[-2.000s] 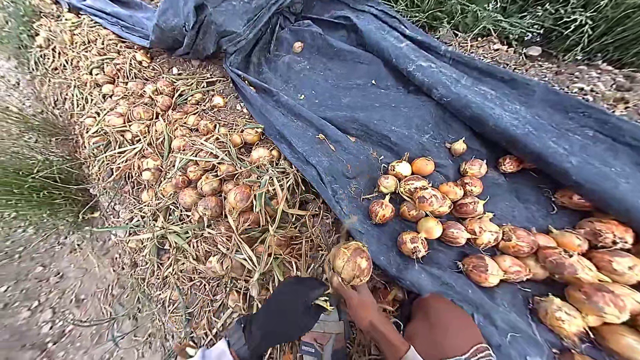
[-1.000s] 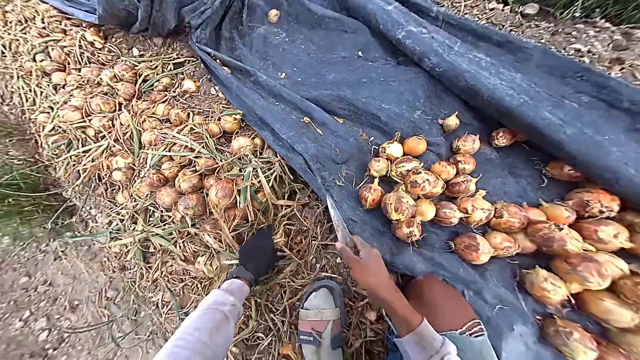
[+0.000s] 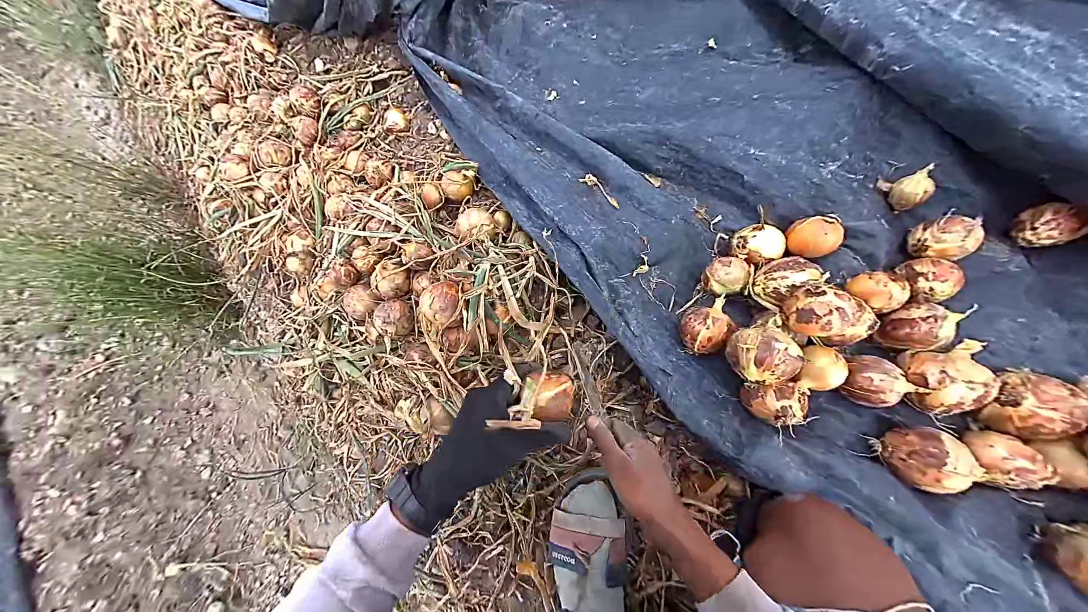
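Observation:
My left hand [image 3: 480, 446], in a black glove, grips an onion [image 3: 554, 397] with its dry leaves and neck between the fingers. My bare right hand [image 3: 633, 467] is closed on a knife [image 3: 588, 374], whose blade points up the view beside the onion's right side. Dry-leaved onions [image 3: 391, 280] lie in a long heap beyond and to the left of my hands. More onions [image 3: 829, 314] with short necks rest on a dark plastic sheet [image 3: 612, 289] to the right.
A sandaled foot [image 3: 588, 544] stands on dry stalks below my hands, and a bent knee [image 3: 824, 552] is at lower right. Green grass tufts [image 3: 110, 272] and bare soil [image 3: 170, 459] lie along the left. Folds of the sheet [image 3: 952, 85] rise at upper right.
Two seconds ago my hands were around a large onion. One second ago my left hand was over the heap; now it holds another onion beside the knife.

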